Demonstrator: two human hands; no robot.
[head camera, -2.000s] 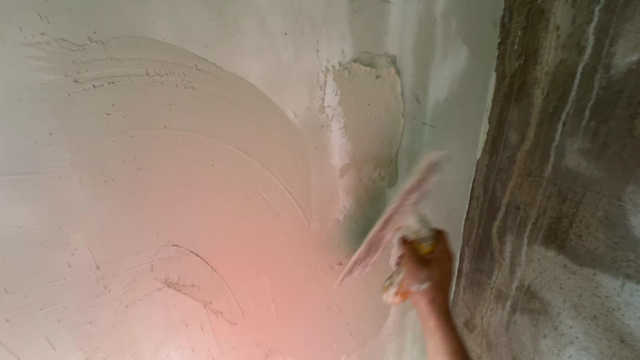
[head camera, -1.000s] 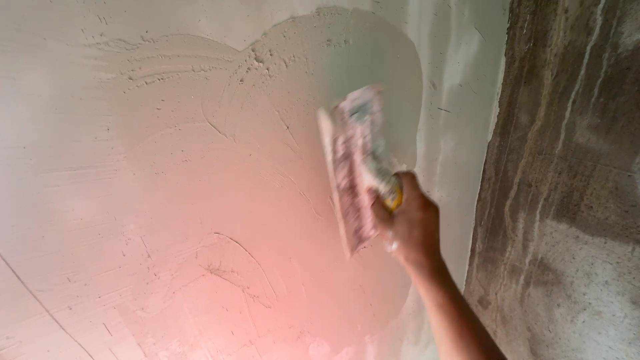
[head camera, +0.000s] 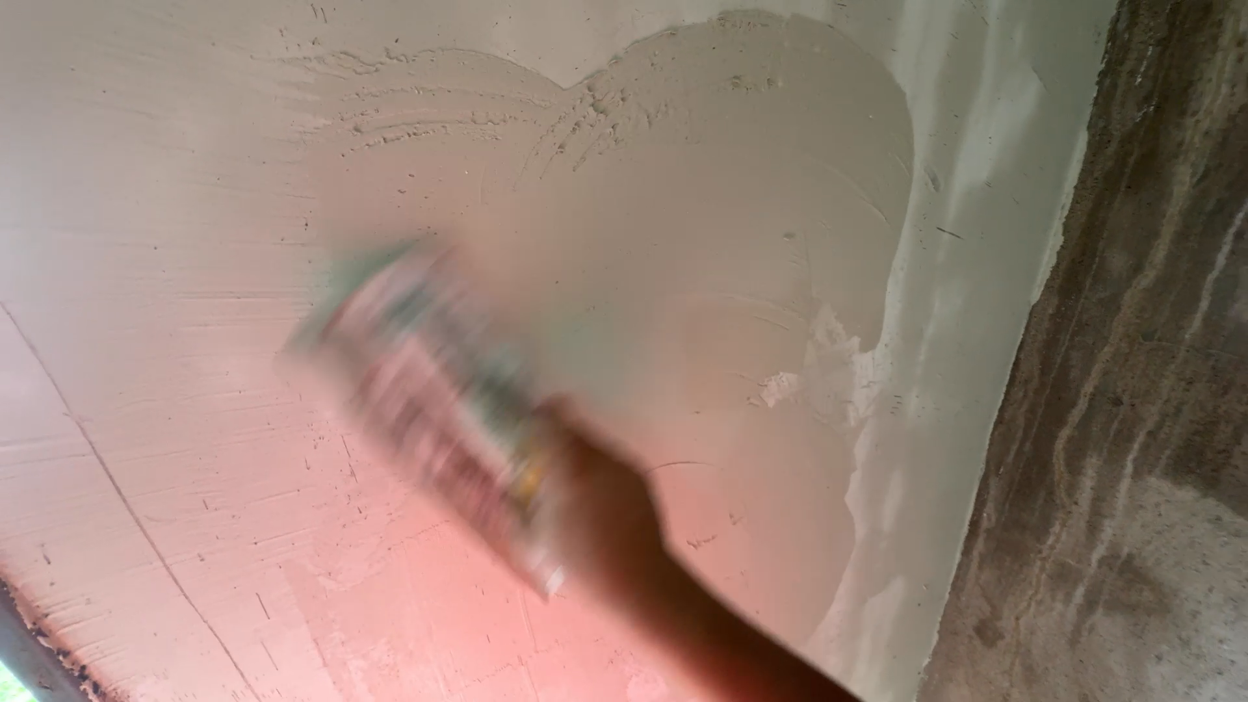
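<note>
A plastering trowel (head camera: 429, 409), blurred by motion, lies slanted against the plastered wall (head camera: 682, 244), left of the middle of the view. My right hand (head camera: 600, 497) is closed around its handle, where a bit of yellow shows. Pale smears cover the back of the trowel. Around and above it the wet plaster forms a darker patch with two rounded upper edges, ridges and small pits. My left hand is not in view.
Bare, stained concrete (head camera: 1121, 390) runs down the right side beside the plaster's edge. A thin dark line (head camera: 127, 497) crosses the lower left wall. At the bottom left corner is a dark edge (head camera: 44, 643) with brightness beyond.
My right hand with the trowel has gone up from the lower right, then left and down across the wall. Smoothed plaster now covers the upper right, where a rough-edged patch showed earlier.
</note>
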